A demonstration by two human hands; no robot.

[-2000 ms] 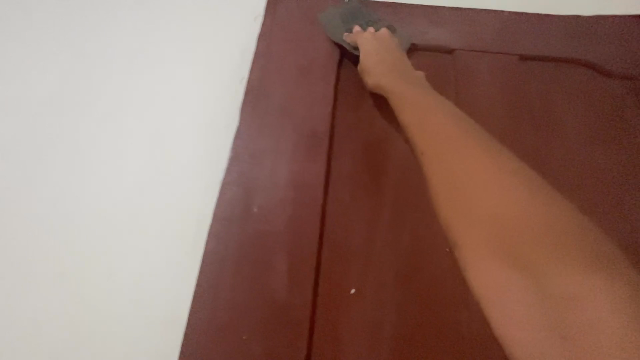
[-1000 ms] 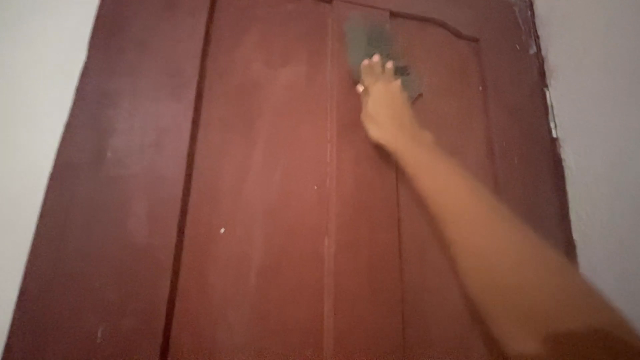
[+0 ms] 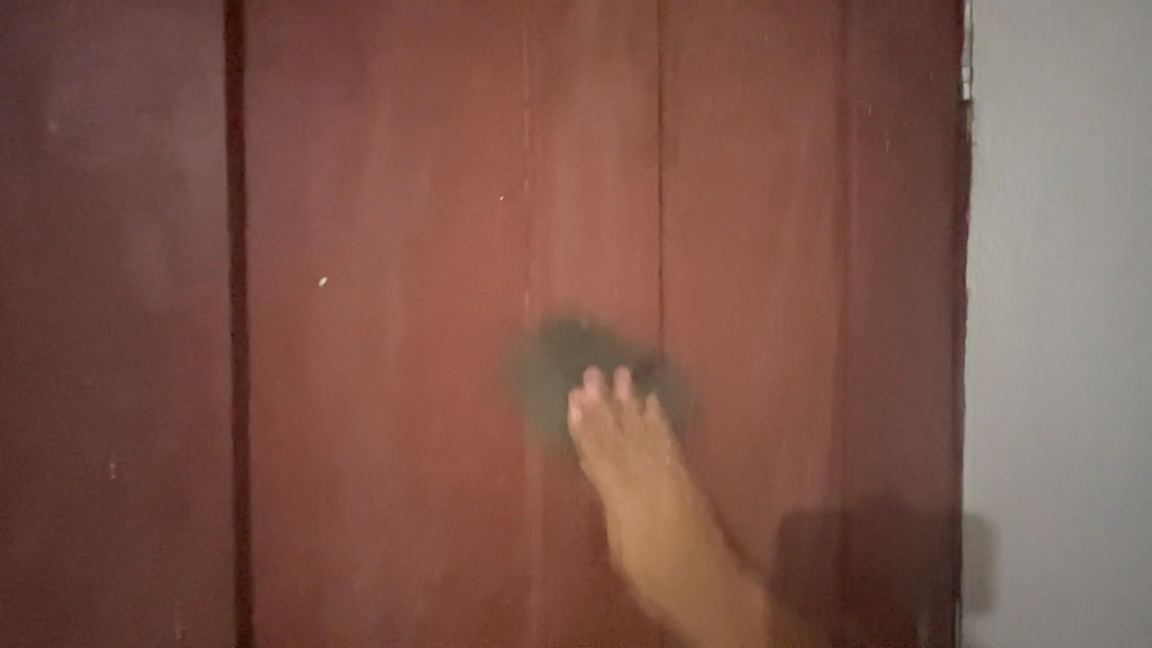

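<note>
My right hand (image 3: 630,450) presses a dark grey-green cloth (image 3: 562,373) against a reddish-brown painted wooden door (image 3: 387,360). Its fingers lie over the cloth, just below the middle of the view, and both are blurred. Beneath them run the upright grooves between the door's boards. The forearm comes in from the bottom right. My left hand is out of view.
A deep dark groove (image 3: 237,315) runs up the door on the left. Along the right edge of the wood stands a pale grey wall (image 3: 1062,270). A dark shadow falls across the lower right of door and wall.
My right hand and the cloth have moved from the top left corner of the door's panel to the right, then down the boards. The view has shifted right and down as well.
</note>
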